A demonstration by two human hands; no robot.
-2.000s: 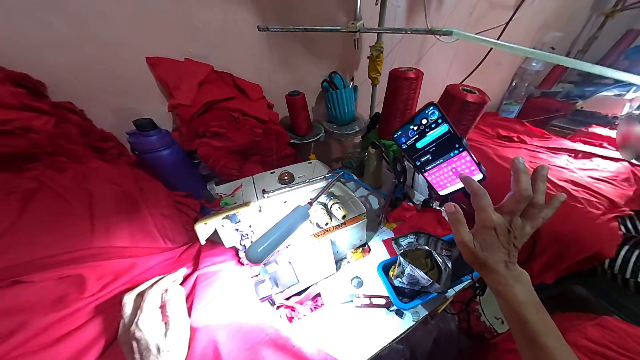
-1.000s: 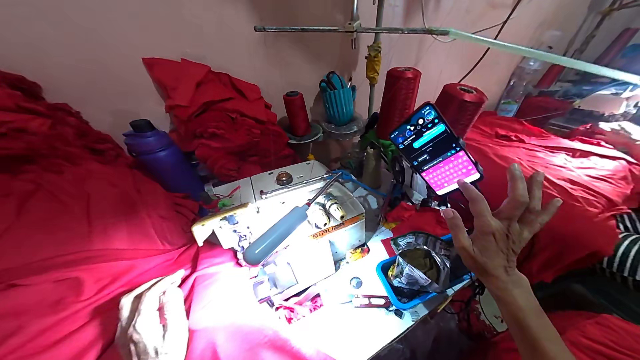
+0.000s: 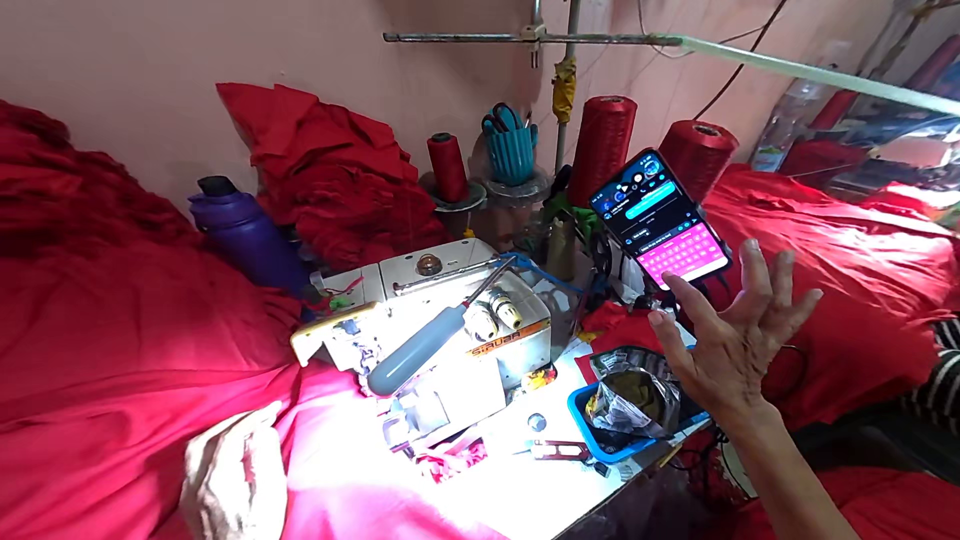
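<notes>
My right hand [image 3: 731, 337] is raised with fingers spread, its index fingertip at the lower edge of the pink keyboard on a smartphone [image 3: 660, 221]. The phone stands tilted above the table's back right part, with a lit screen. Nothing is held in that hand. At the lower left, my left hand [image 3: 234, 476] rests on bright red fabric [image 3: 337, 480]; glare washes it out, and its fingers are hard to make out. Between the hands stands a white sewing machine [image 3: 480, 375], with a grey-handled screwdriver [image 3: 420, 349] lying across its top.
A blue basket [image 3: 622, 454] holding an opened foil packet [image 3: 637, 401] sits at the table's right edge, beside a thread snipper [image 3: 559, 450]. Behind are a purple bottle [image 3: 244, 232], red thread cones [image 3: 604, 146] and a teal cup [image 3: 510, 154] with scissors. Red cloth heaps lie on both sides.
My right index finger has shifted slightly over the phone's keyboard. My left hand stays in about the same place on the fabric.
</notes>
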